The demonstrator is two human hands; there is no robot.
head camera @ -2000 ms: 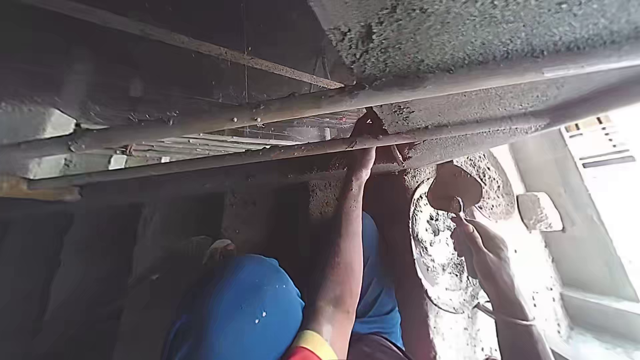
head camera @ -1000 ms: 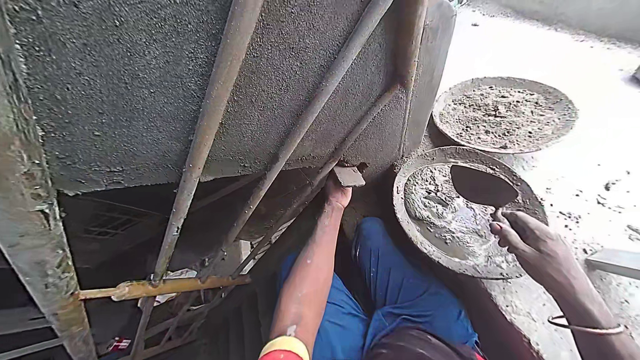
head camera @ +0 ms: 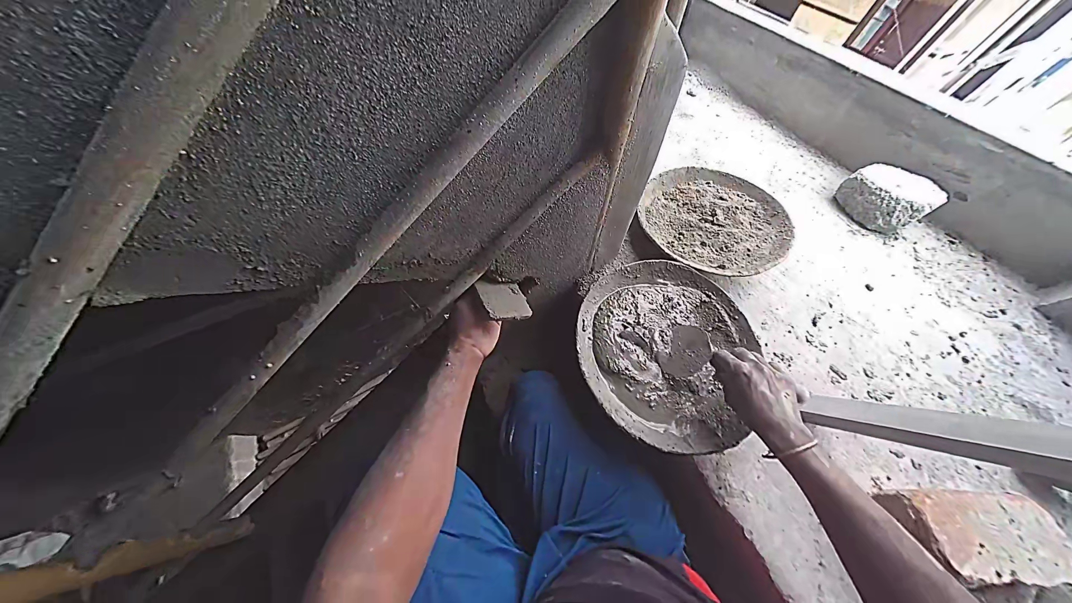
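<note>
My right hand point(head camera: 760, 398) grips a trowel by its handle. The trowel's blade point(head camera: 687, 350) lies on wet mortar point(head camera: 628, 335) inside a round pan point(head camera: 589, 368). My left hand point(head camera: 475, 325) reaches between the railing bars and holds a small flat board point(head camera: 504, 301) against the lower edge of a rough mortared wall point(head camera: 360, 142); its fingers are partly hidden. Just behind the mortar pan stands a second round pan point(head camera: 780, 251) with drier, crumbly mix point(head camera: 712, 219).
Slanting metal railing bars point(head camera: 435, 172) cross before the wall. A long straight bar point(head camera: 938, 429) lies right of my wrist. A pale stone block point(head camera: 889, 197) stands near the low parapet point(head camera: 837, 92), and a reddish stone point(head camera: 976, 532) lies at lower right. Dark space drops away at left.
The trowel, held up over the pan a second ago, is now down on the mortar. My left hand stays at the wall's lower edge with the board. The view has swung strongly.
</note>
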